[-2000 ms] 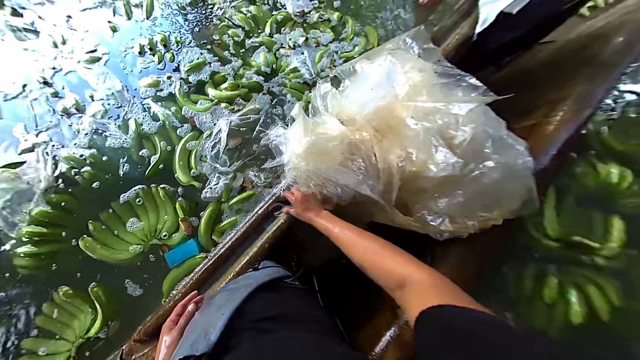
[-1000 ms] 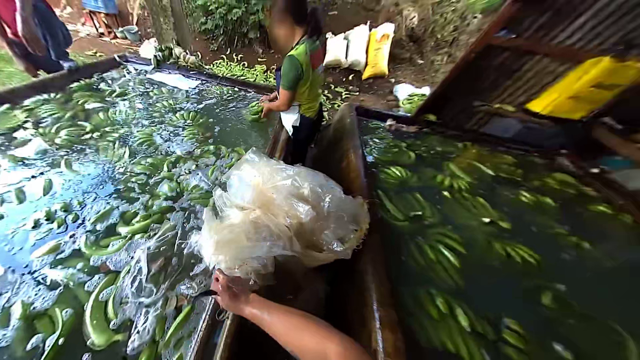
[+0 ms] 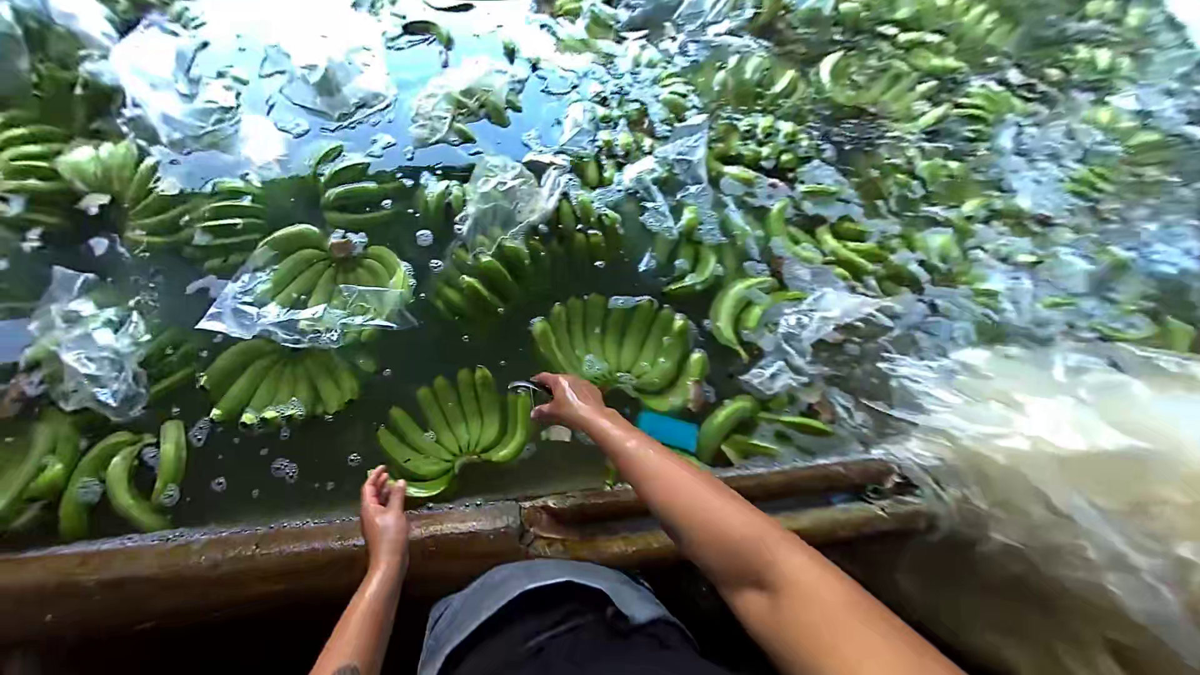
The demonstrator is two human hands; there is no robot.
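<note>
Just inside the tank's near rim, a hand of green bananas [image 3: 459,427] floats in dark water. My left hand [image 3: 384,516] is at its lower left, fingers apart and raised, with nothing in them. On its right side, my right hand [image 3: 567,403] grips a small curved metal blade [image 3: 527,385], whose handle is mostly hidden in the fingers. Beyond my right hand lies another hand of green bananas [image 3: 614,347]. A third, partly under clear plastic film [image 3: 309,314], floats farther left.
The wet brown tank rim [image 3: 262,562] runs across in front of me. A bright blue piece [image 3: 667,429] floats near it. Crumpled clear plastic [image 3: 89,342] drifts at the left. A large pile of translucent plastic [image 3: 1059,478] rests at the right. Many more bananas float beyond.
The view has swung from the walkway and a co-worker down to the tank. My right hand has moved from beside the plastic pile to the floating bananas; my left hand has come into view since one second ago.
</note>
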